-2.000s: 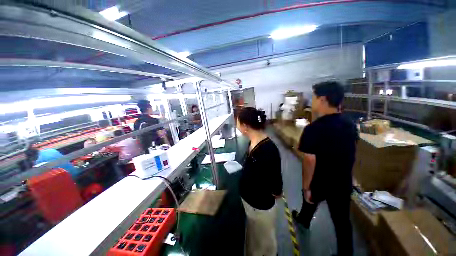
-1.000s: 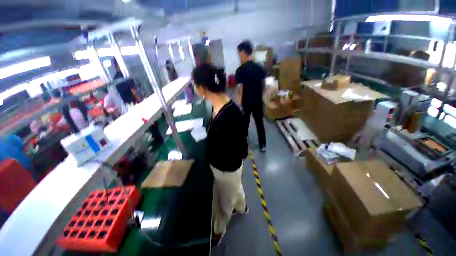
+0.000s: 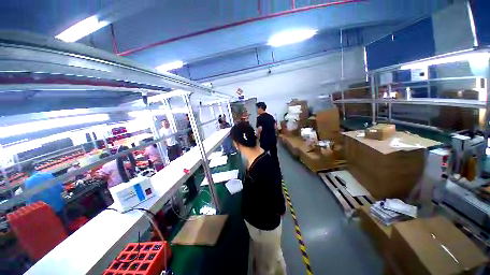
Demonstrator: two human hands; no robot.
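Neither of my hands is in the picture. Nearest in front of me, an orange-red compartment tray (image 3: 141, 258) with dark units in its square pockets lies on the green bench (image 3: 231, 251), cut off by the lower edge. A flat brown cardboard sheet (image 3: 200, 230) lies beyond it. A white-blue box (image 3: 131, 193) sits on the white raised shelf (image 3: 80, 241), with a dark cable near it. White papers (image 3: 220, 177) lie further along the bench.
A person in a black top (image 3: 262, 188) stands beside the bench; another in dark clothes (image 3: 267, 130) is further down the aisle. Yellow-black tape (image 3: 294, 220) runs along the floor. Cartons (image 3: 438, 241) and a pallet (image 3: 349, 188) are on the right. Seated people are at left, near red stacked trays (image 3: 37, 228).
The view has tilted up, so the compartment tray now sits lower and is more cut off. The person in dark clothes has walked further down the aisle.
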